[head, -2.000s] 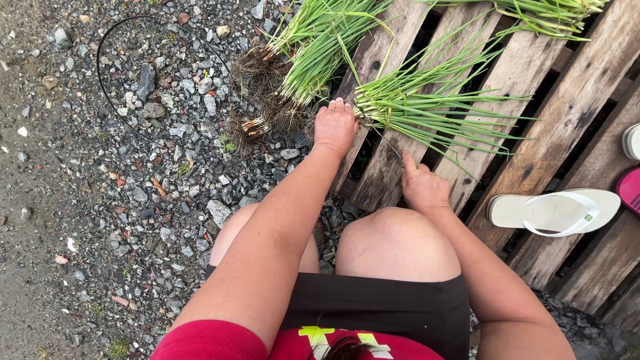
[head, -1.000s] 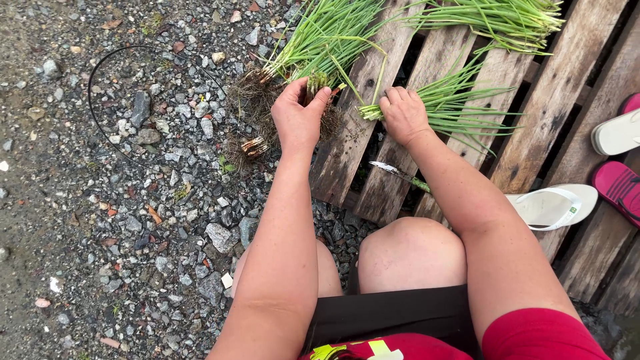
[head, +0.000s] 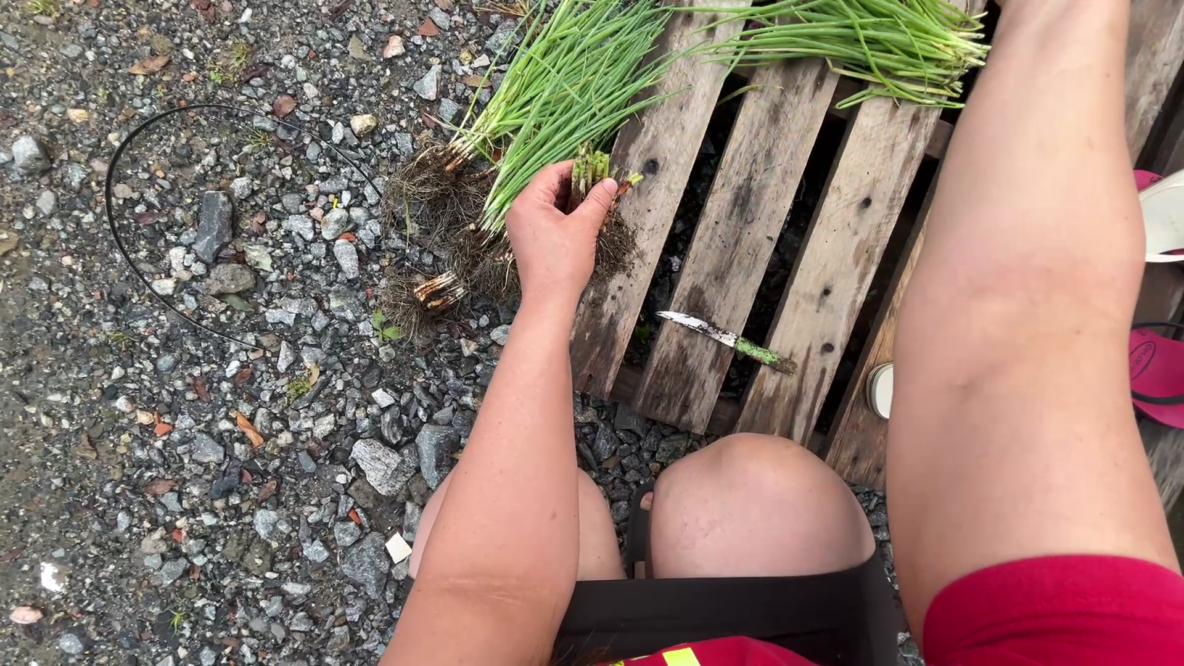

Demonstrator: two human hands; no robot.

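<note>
My left hand (head: 560,231) grips a short cut root clump (head: 615,236) of green onions, with cut green stubs above and dark soil-covered roots below. Just behind it, a bunch of long green onions with roots (head: 564,102) leans from the gravel onto the pallet. Another cut root clump (head: 435,291) lies on the gravel to the left. A knife (head: 726,340) with a dirty blade and green handle rests across the pallet slats. At the top lies a pile of trimmed green onions (head: 869,46). My right arm reaches past it, and the hand is outside the view.
The weathered wooden pallet (head: 684,370) fills the middle and right. White and pink flip-flops (head: 1156,370) sit at the right edge, partly hidden by my right arm. A thin black loop of wire or cord (head: 111,203) lies on the gravel (head: 231,416) at left.
My right hand has moved away from the small bunch on the slats and out at the top right. That bunch is no longer seen at its spot. The knife is now uncovered.
</note>
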